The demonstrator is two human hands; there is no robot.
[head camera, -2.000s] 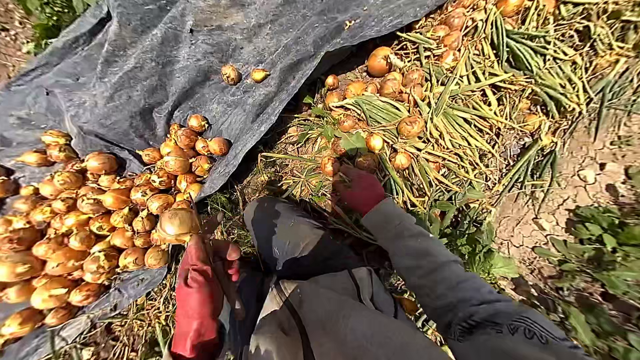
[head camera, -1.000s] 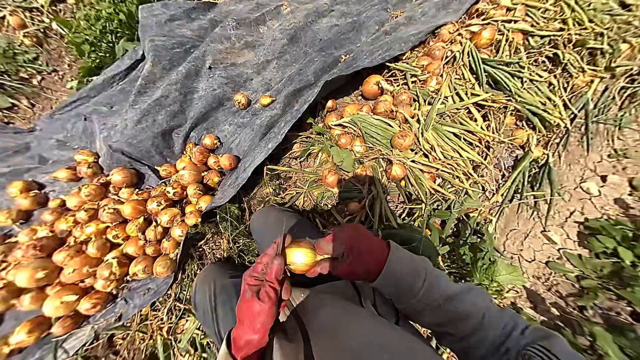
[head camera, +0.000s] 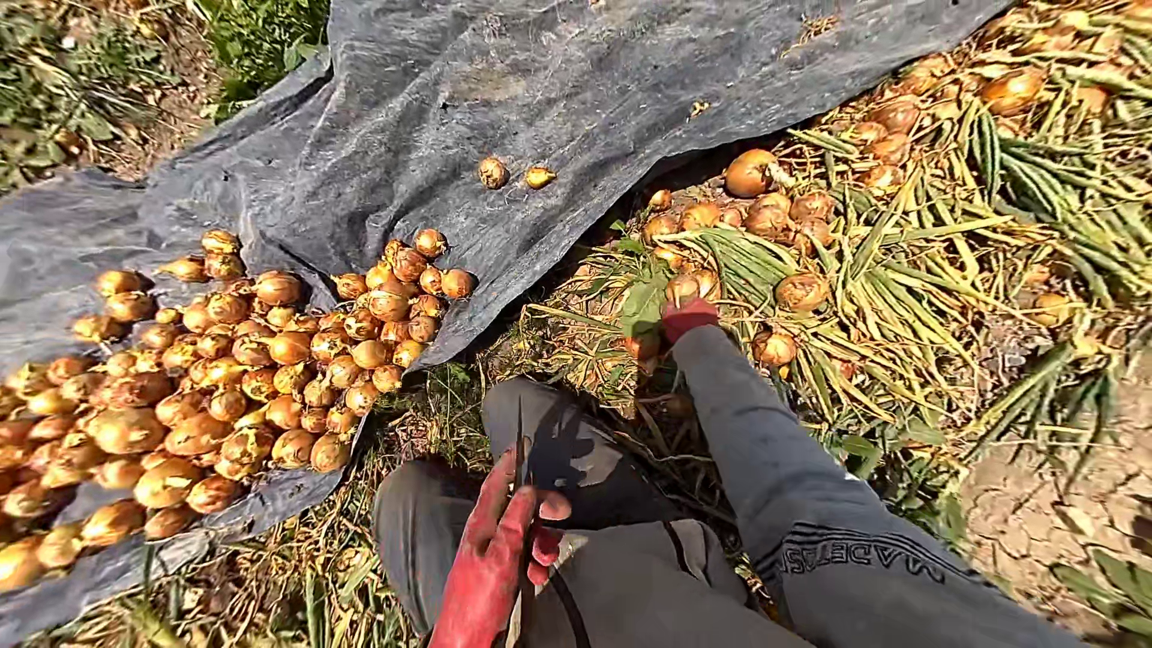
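Observation:
My left hand (head camera: pixel 504 549), in a red glove with bare fingertips, is above my lap. Its fingers are around a thin dark pointed blade (head camera: pixel 519 432) that points up and away from me. At the edge of the pulled onion plants, my right hand (head camera: pixel 689 319), also in a red glove, touches or nearly touches an onion (head camera: pixel 682 289) beside a broad green leaf (head camera: pixel 643 306). Whether its fingers grip anything is hidden. A large heap of trimmed onions (head camera: pixel 225 378) lies at the left on a grey fabric sheet (head camera: pixel 405 108).
Two small onions (head camera: pixel 493 173) lie apart on the sheet. Onions with long green and yellow tops (head camera: pixel 909 270) spread over the ground at the right. Cracked dry soil (head camera: pixel 1026 513) and weeds are at the lower right. My bent knees are between the heap and the plants.
A second ago both hands were together over my lap around an onion. That onion is no longer in my left hand, and my right hand has moved up and right to the onion plants.

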